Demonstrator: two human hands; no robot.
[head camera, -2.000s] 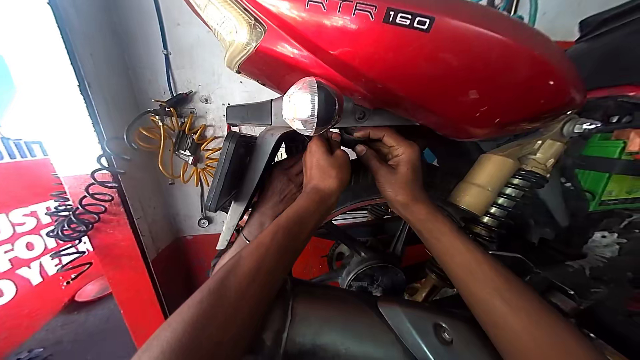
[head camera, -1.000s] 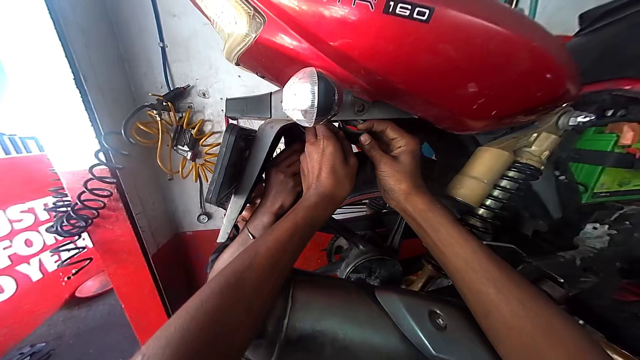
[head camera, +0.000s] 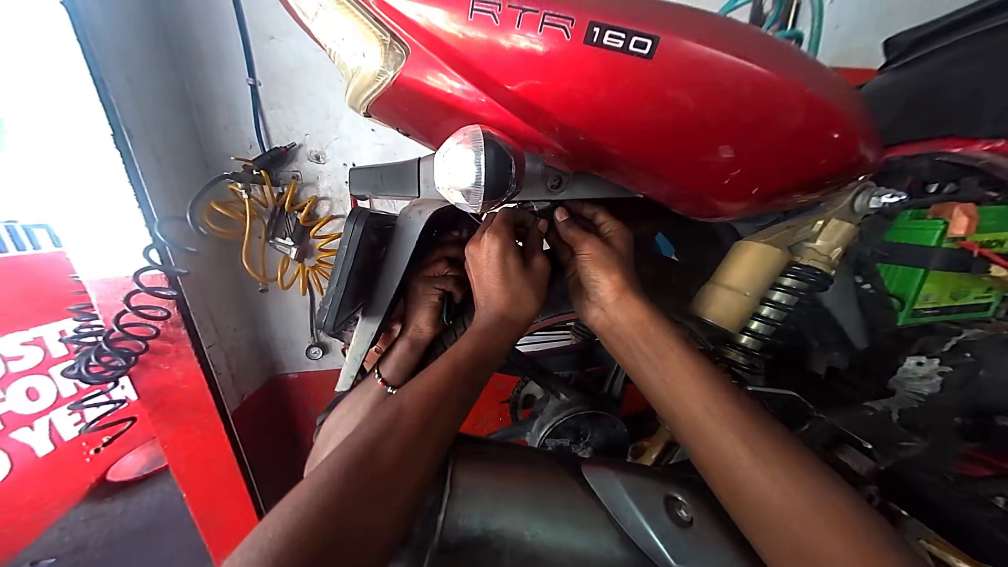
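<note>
Just below the rear turn signal (head camera: 475, 168) of a motorcycle, my left hand (head camera: 508, 264) has its fingers bent at the underside of the tail bracket (head camera: 551, 183). Close to its right, my right hand (head camera: 596, 256) pinches thumb and fingers at the same spot. A thin wire seems to lie between the fingertips, but what each hand holds is too small and shaded to tell. Above both hands is the red tail panel (head camera: 630, 102). Another person's hand (head camera: 433, 295), with a beaded bracelet at the wrist, reaches under the rear fender (head camera: 394, 276), left of my left hand.
An exhaust muffler (head camera: 535, 504) lies below my forearms. At right are a shock absorber (head camera: 768, 307) with a coil spring and a green battery (head camera: 929, 268). A coiled yellow air hose (head camera: 303, 236) hangs on the wall, with a black coiled hose (head camera: 130, 331) at left.
My right hand has shifted slightly and its fingers have changed position under the bracket. The other person's hand shows more plainly beside my left hand than two seconds ago.
</note>
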